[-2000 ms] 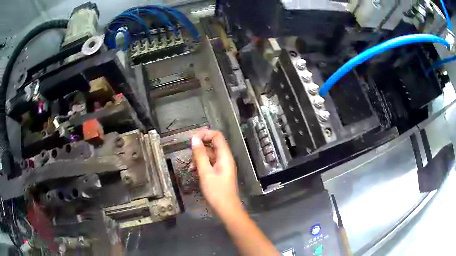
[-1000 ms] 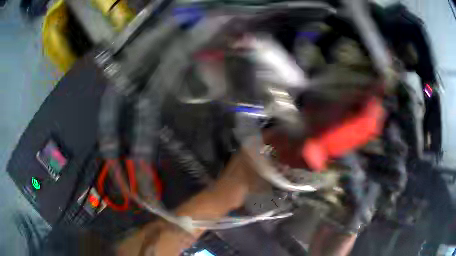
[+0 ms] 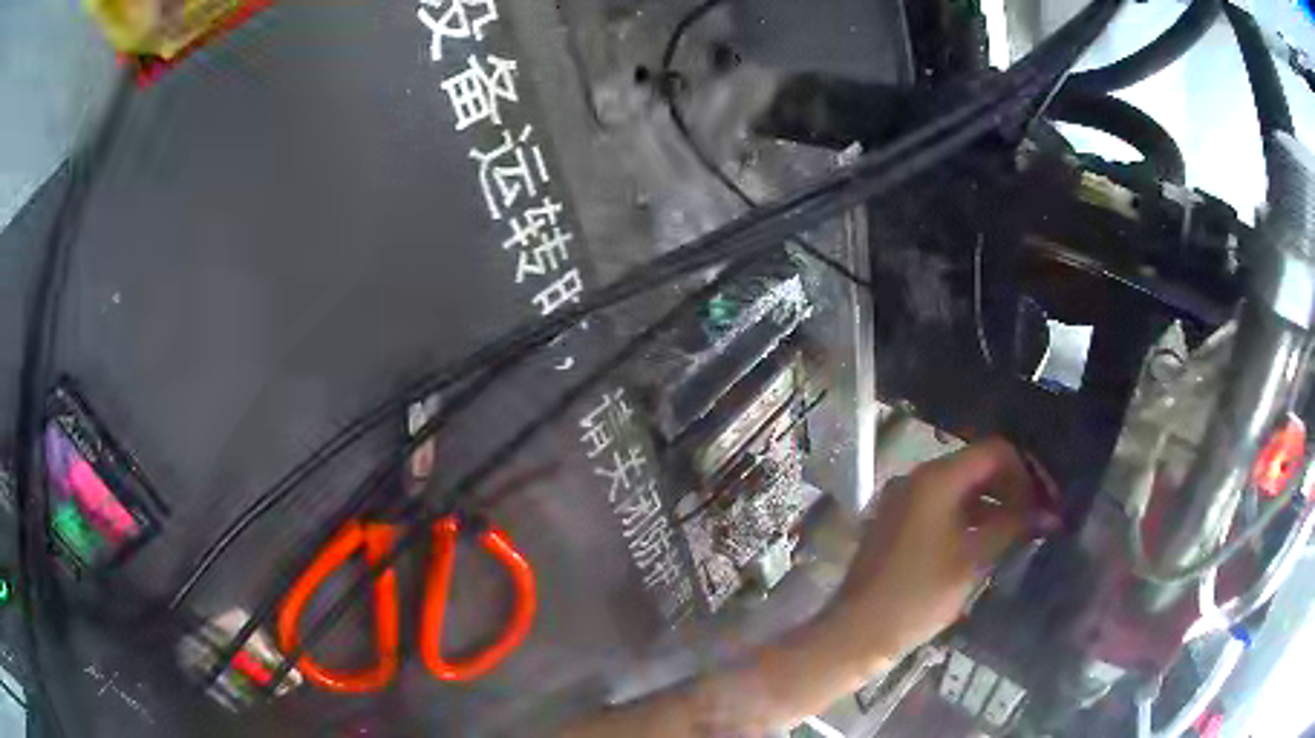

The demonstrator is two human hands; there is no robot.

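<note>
My left hand reaches in from the bottom of the view, over the machine at right of centre. Its fingers are bent together beside dark machine parts. The fingertips are blurred, and I cannot tell if they hold anything. Several thin black wires run from the upper right down to the lower left, across a dark panel with white Chinese lettering. Scissors with orange-red loop handles lie on the panel, partly under the wires. My right hand is not in view.
A small touchscreen shows pink and green at the far left. A silver tube and an orange-red round part stand at the right. A yellow and red object is at the top left. Black hoses curve at the top right.
The camera view has swung to the panel side, and the scissors and lettering are now clearer. My left hand is farther right in the picture. A blurred hand at the bottom right has left the view.
</note>
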